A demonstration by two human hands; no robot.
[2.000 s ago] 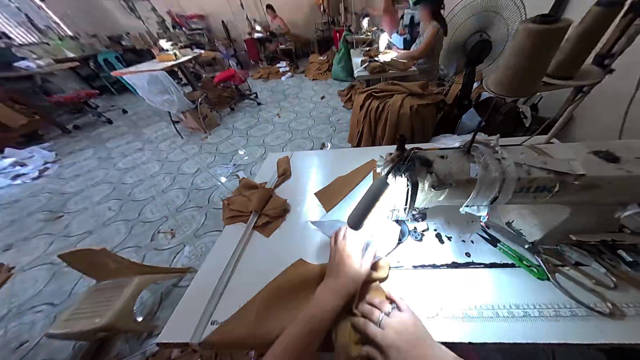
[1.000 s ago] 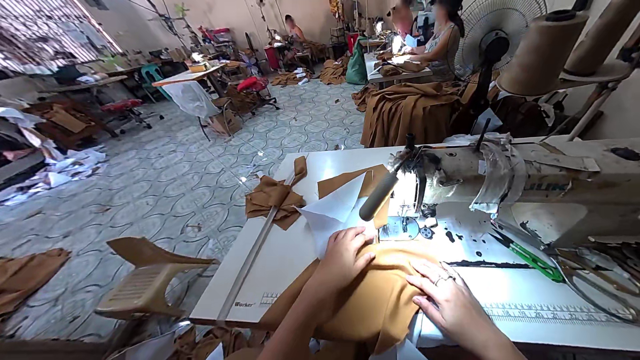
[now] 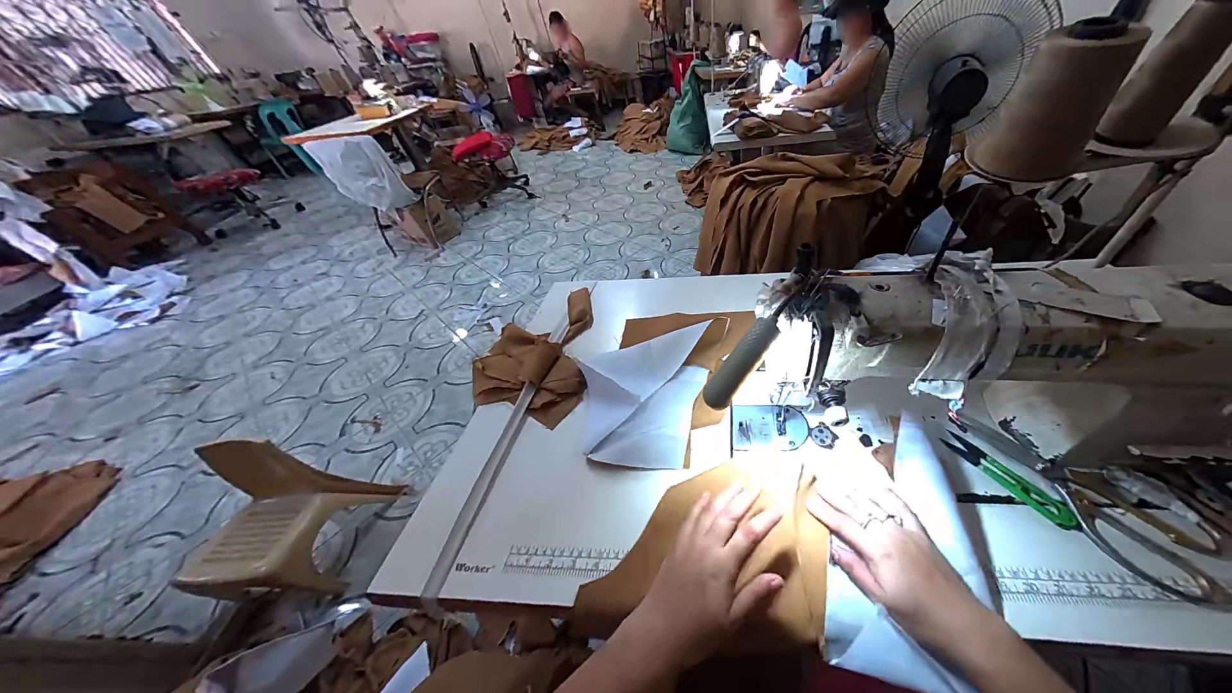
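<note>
Brown fabric (image 3: 635, 568) lies at the front of the white sewing table, its far edge near the needle plate (image 3: 770, 427) of the Juki sewing machine (image 3: 1039, 337). My left hand (image 3: 717, 558) rests on the fabric with fingers spread. My right hand (image 3: 881, 539), with a ring, lies flat at its right edge, over white material (image 3: 866, 626) that runs underneath and to the right. White pieces (image 3: 645, 395) lie on another brown piece (image 3: 664, 327) left of the needle. Whether either hand pinches the cloth cannot be told.
A metal strip (image 3: 481, 491) crosses a brown bundle (image 3: 529, 371) on the left. Green thread snips (image 3: 1020, 486) and large scissors (image 3: 1145, 549) lie at the right. Beyond stand a fan (image 3: 962, 87), thread cones (image 3: 1059, 96) and a heap of brown fabric (image 3: 789, 212). A plastic chair (image 3: 274, 539) stands left.
The brown fabric is drawn back from the needle area toward the front edge, with both hands on it. The white pieces beside the needle now show more fully, and white material shows by my right hand.
</note>
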